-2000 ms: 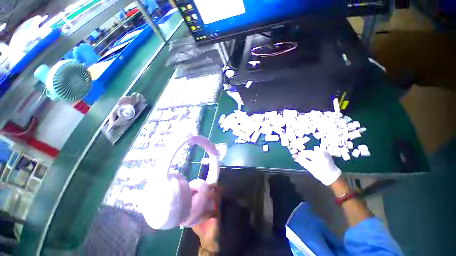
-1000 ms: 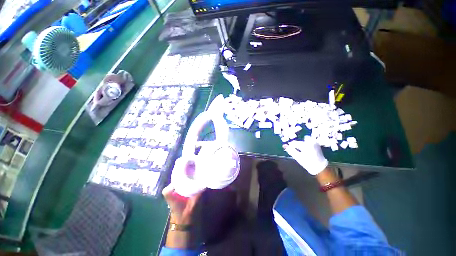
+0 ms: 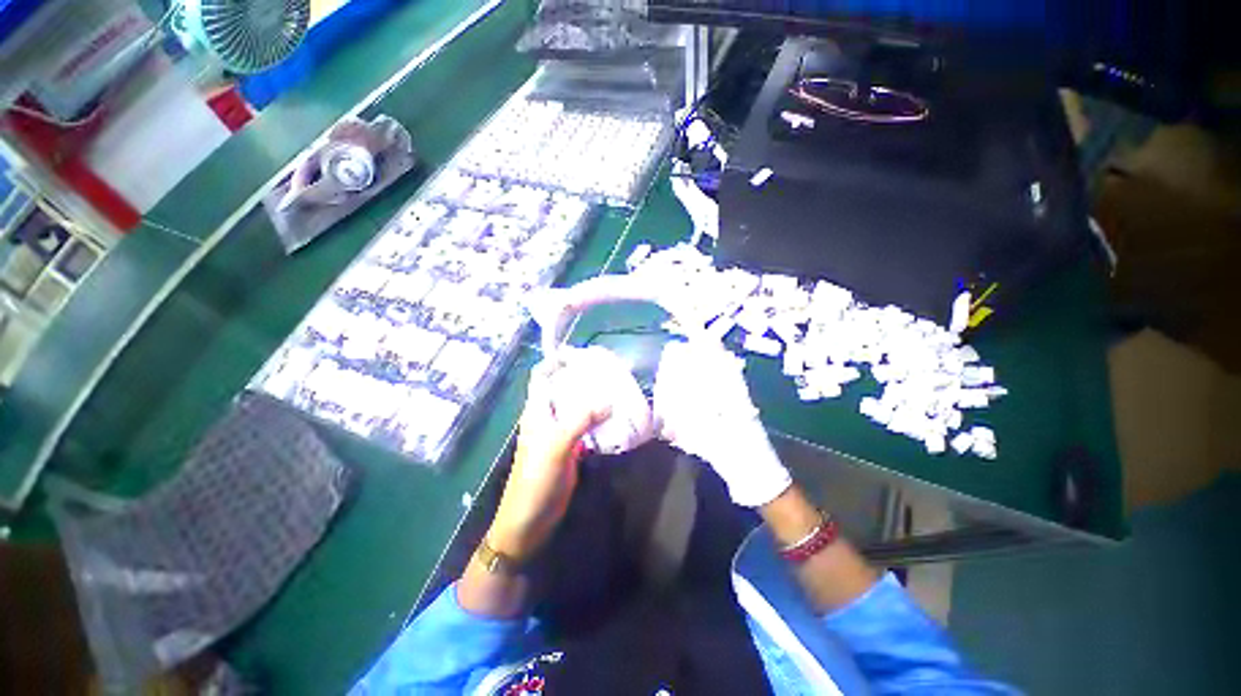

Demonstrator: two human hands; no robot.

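A pale pink and white cat-ear headset (image 3: 599, 390) is held up at the bench's front edge, its band towards the heap. My bare left hand (image 3: 555, 415) grips one ear cup. My white-gloved right hand (image 3: 710, 408) is at the other side of the headset; glare blends glove and headset, and its fingertips cannot be made out clearly. A heap of small white pieces (image 3: 871, 340) lies on the green bench to the right, partly behind the headset band.
Two clear trays of white parts (image 3: 442, 299) lie left of the headset. A grey bubble bag (image 3: 225, 510) lies nearer. Another bagged headset (image 3: 343, 170) sits farther left. A black mat (image 3: 871, 177), a pink loop (image 3: 860, 99) and a yellow item (image 3: 983, 305) lie beyond the heap.
My gloved right hand has left the heap's near edge and moved left to the headset. My left hand still holds the headset, now turned differently. The view has shifted.
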